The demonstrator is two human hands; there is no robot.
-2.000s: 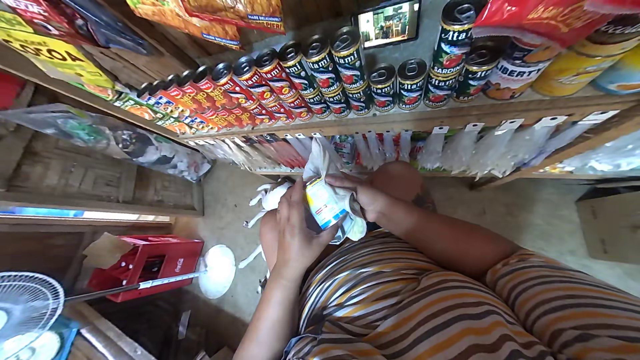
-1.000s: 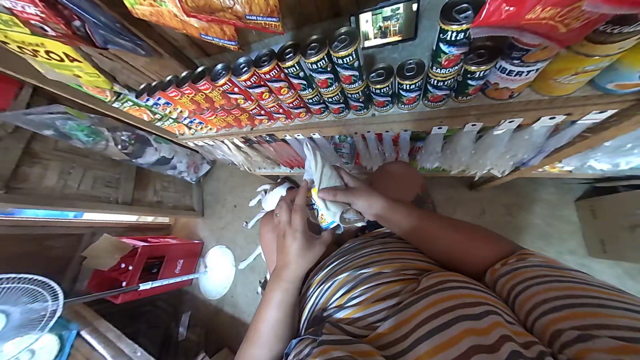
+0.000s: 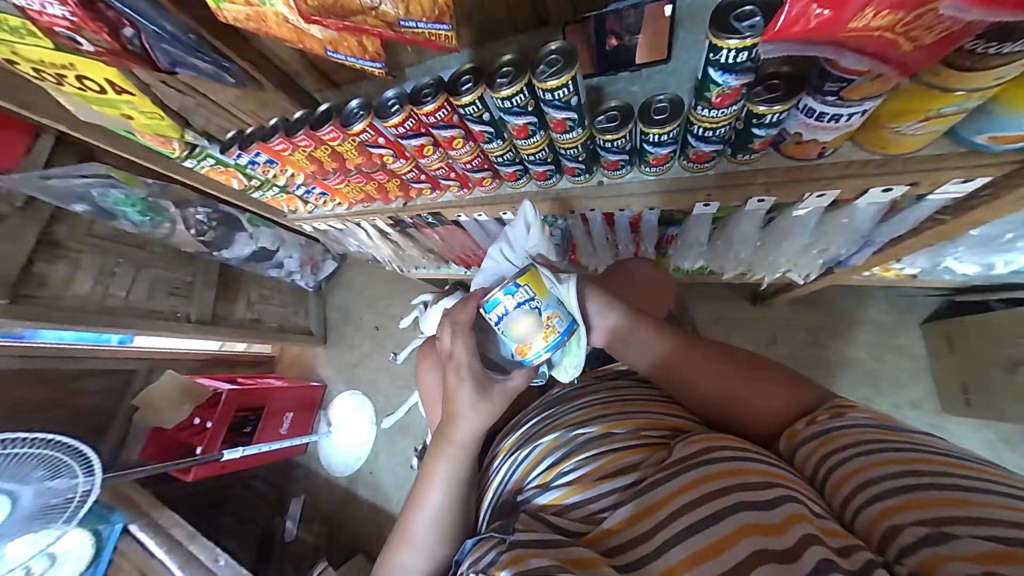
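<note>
In my left hand is a blue and yellow Cow Bell milk can, tilted, its printed side facing up. My fingers lie along its left side and the thumb at its lower edge. A pale cloth wraps behind the can and down its right side. My right hand holds this cloth against the can's right side; its fingers are mostly hidden behind cloth and can. Both hands are above my lap, in front of the shelf.
Sardine cans stand in stacked rows on the wooden shelf, with a phone behind them. Plastic bags hang below. A white-legged animal lies on the floor. At left are a red crate and a stand fan.
The can has turned so that its printed side shows more fully than one second ago. My right hand has moved from over the cloth in front to the can's right side.
</note>
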